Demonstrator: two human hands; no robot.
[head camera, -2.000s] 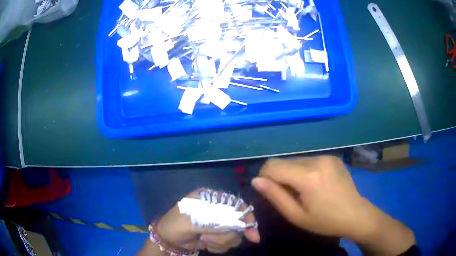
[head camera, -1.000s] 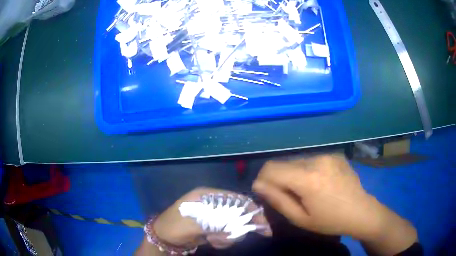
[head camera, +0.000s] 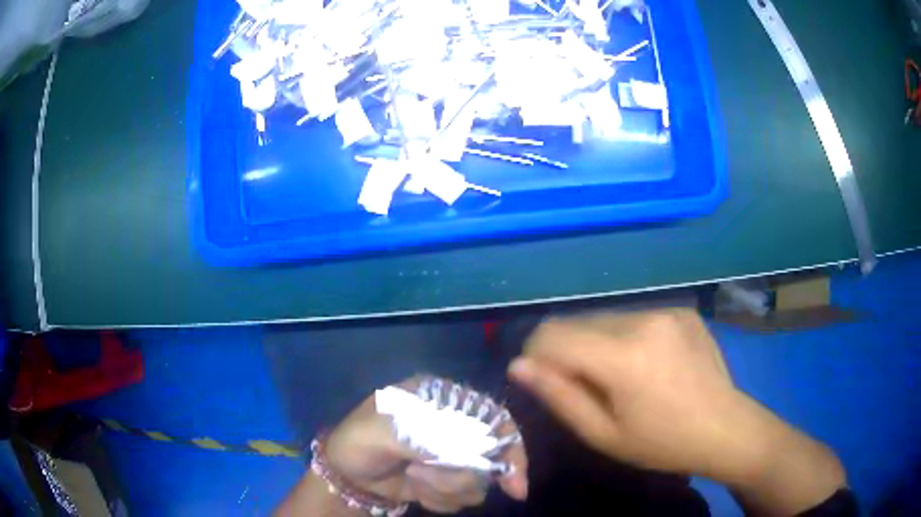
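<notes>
My left hand, with a beaded bracelet at the wrist, is palm up below the bench edge. It holds a row of tagged metal pins, white tags glaring, rod ends fanned along the fingers. My right hand is just to the right, slightly blurred, with fingers curled and thumb pointing left, apart from the row. Whether it holds anything is hidden. A blue tray on the bench holds a heap of loose tagged pins, overexposed at the middle.
The green bench top ends in a pale edge above my hands. A steel ruler lies right of the tray. Red-orange scissors are at the far right. A clear bag is at upper left. A red object and cardboard are below.
The row of pins in my left hand has tilted and shifted slightly, its fan spacing changed. My right hand stays in nearly the same place. The tray heap looks the same.
</notes>
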